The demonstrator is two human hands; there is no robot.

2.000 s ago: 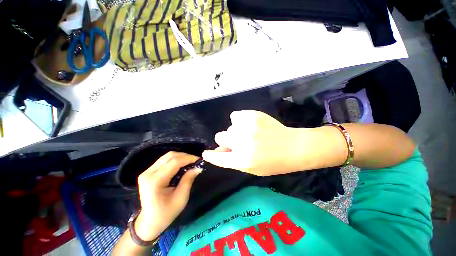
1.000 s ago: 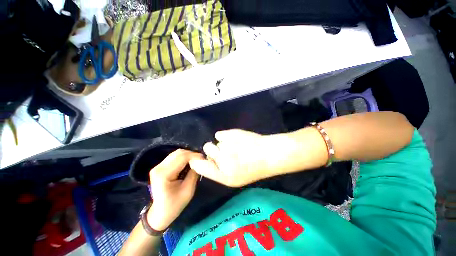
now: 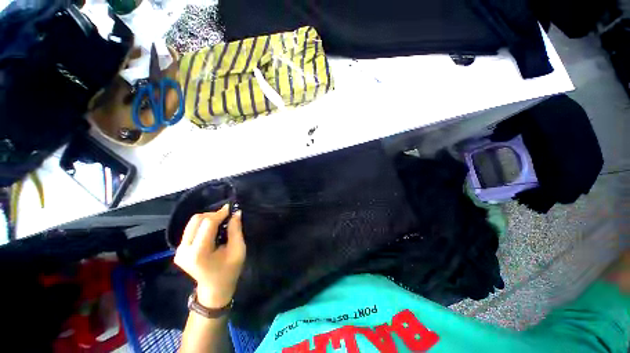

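Note:
The black garment (image 3: 325,214) lies over the lap, below the table edge. My left hand (image 3: 215,251) pinches its curved edge, a dark round opening, at the left. A small strip of trim with whitish glints (image 3: 235,207) shows at my left fingertips. My right hand is out of the picture; only a blurred part of the right forearm shows at the right rim. No needle or thread can be made out.
The white table (image 3: 387,103) holds a striped yellow bundle (image 3: 238,86), blue-handled scissors (image 3: 157,107) in a tan tray (image 3: 103,120), a smartphone (image 3: 100,172) and flat black cloth (image 3: 373,27). A lilac stool (image 3: 528,165) stands right; a blue basket (image 3: 128,303) stands lower left.
My right hand has left my left hand and swung right, out of the picture. My left hand still pinches the garment edge. The view has shifted, so the table things sit lower and further right.

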